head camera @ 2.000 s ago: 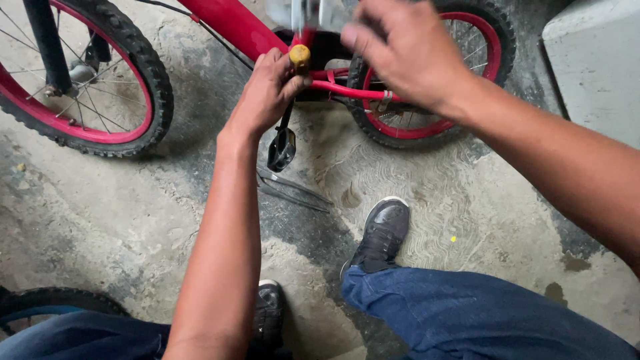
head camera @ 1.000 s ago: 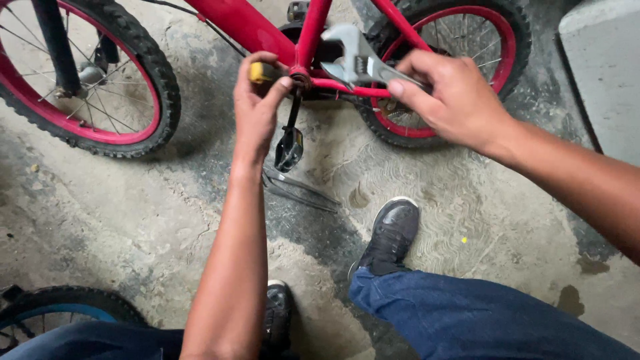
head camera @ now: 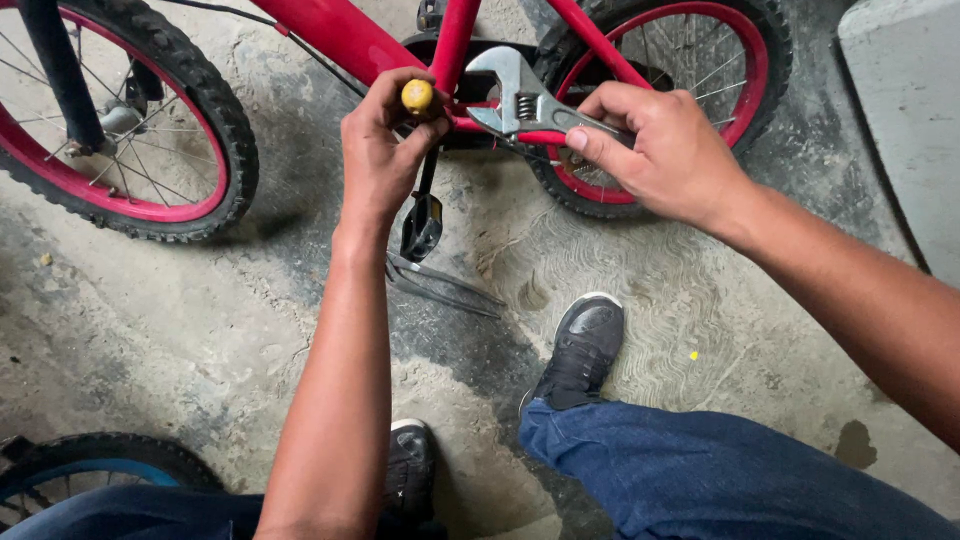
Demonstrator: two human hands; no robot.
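My left hand [head camera: 390, 135] grips a tool with a yellow handle end [head camera: 417, 97], held against the bottom bracket area of a red bicycle frame [head camera: 345, 37]; the tool's far end is hidden. In my right hand [head camera: 660, 150] is a steel adjustable wrench [head camera: 517, 97], its jaws pointing left, just right of the yellow handle and above the red chainstay. Below my left hand hangs a crank arm with a black pedal [head camera: 422, 227]. The rear wheel [head camera: 660, 97] is behind my right hand.
The front wheel [head camera: 225, 142] stands at the upper left. Long-handled metal pliers or a similar tool [head camera: 446, 289] lie on the concrete floor under the pedal. A wheel with a blue rim [head camera: 105, 466] is at the lower left. A pale slab [head camera: 907, 112] borders the right side.
Two seconds ago my right hand and the wrench were blurred above the yellow handle. Now both are lower and to its right, with the jaws plainly visible. My left hand stays at the bottom bracket.
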